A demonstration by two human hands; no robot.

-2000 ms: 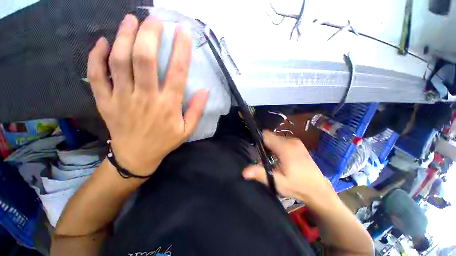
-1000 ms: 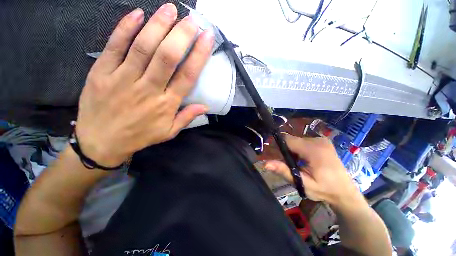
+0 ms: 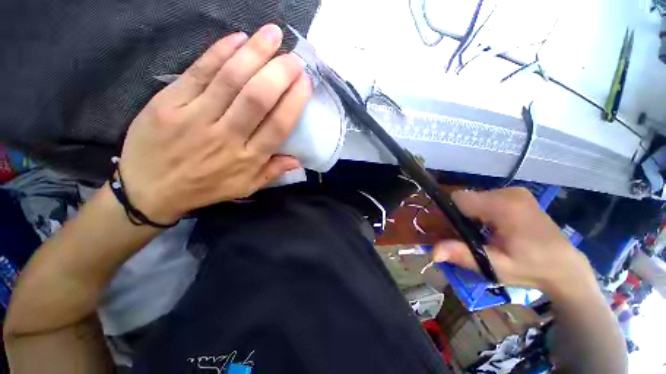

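My right hand grips the handles of long black fabric shears. The blades point up and left to the edge of the sewn panel; whether they are closed is hard to tell. My left hand lies over the panel with its fingers bent, pressing it and the dark textured fabric. The pale part curves out beside my left fingers at the table's edge. The fabric under my left palm is hidden.
Dark curved offcuts and threads lie on the white table and its scaled edge. Green-yellow snips lie at the right. White curls lie on the brown surface below, with a blue crate.
My right hand and the shears' handles have moved right, and the shears lie at a flatter slant. My left hand has shifted left from its earliest place, with its fingers now more bent.
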